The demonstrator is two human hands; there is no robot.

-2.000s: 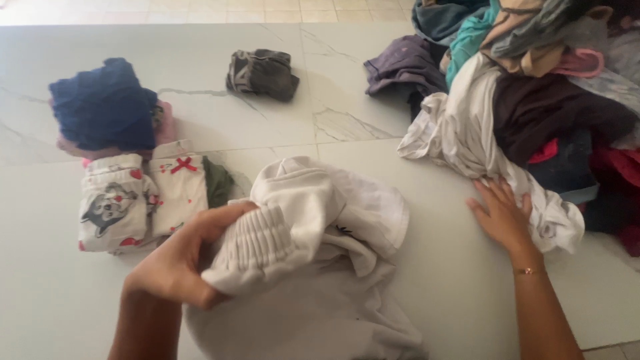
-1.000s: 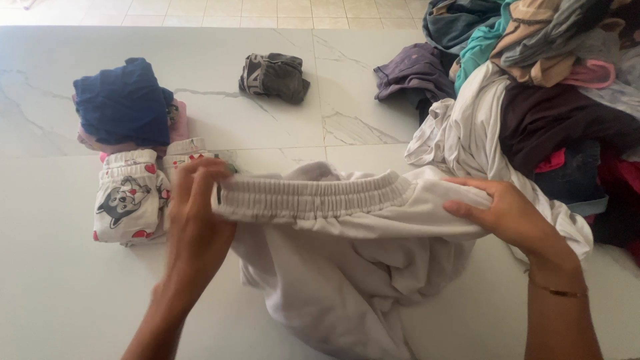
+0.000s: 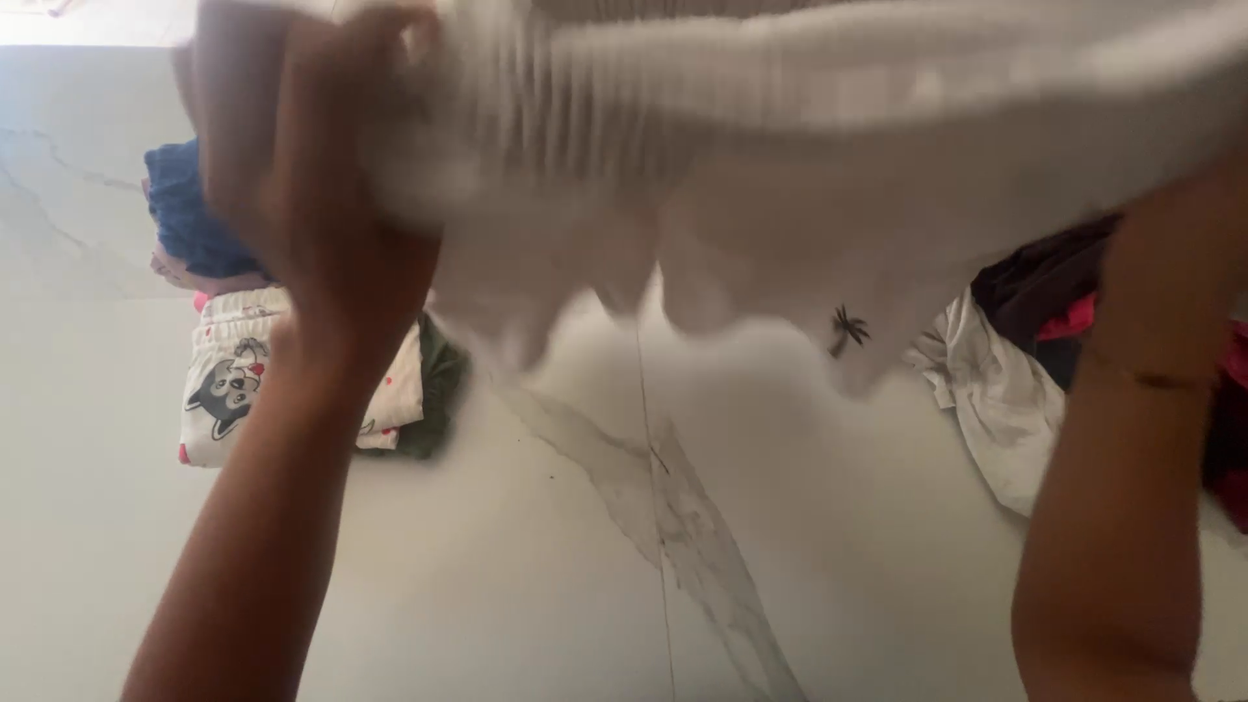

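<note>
A pale pair of shorts with a gathered elastic waistband [image 3: 624,117] hangs in the air across the top of the head view, blurred by motion. A small dark palm-tree motif shows near its lower right edge. My left hand [image 3: 312,146] grips the waistband at its left end. On the right, my right hand [image 3: 1194,224] is raised at the garment's other end; its fingers are cut off by the frame edge or hidden by cloth, so its hold is unclear.
Behind my left forearm lie folded white clothes with a husky print [image 3: 229,390], a dark green cloth [image 3: 444,390] and a folded blue garment [image 3: 195,219]. A white cloth [image 3: 1004,409] and dark garments [image 3: 1048,278] lie on the marble-patterned surface [image 3: 546,585] at right.
My right hand went from the clothes pile to the waistband's right end, seen there one second ago. Both hands have since lifted the shorts up off the surface.
</note>
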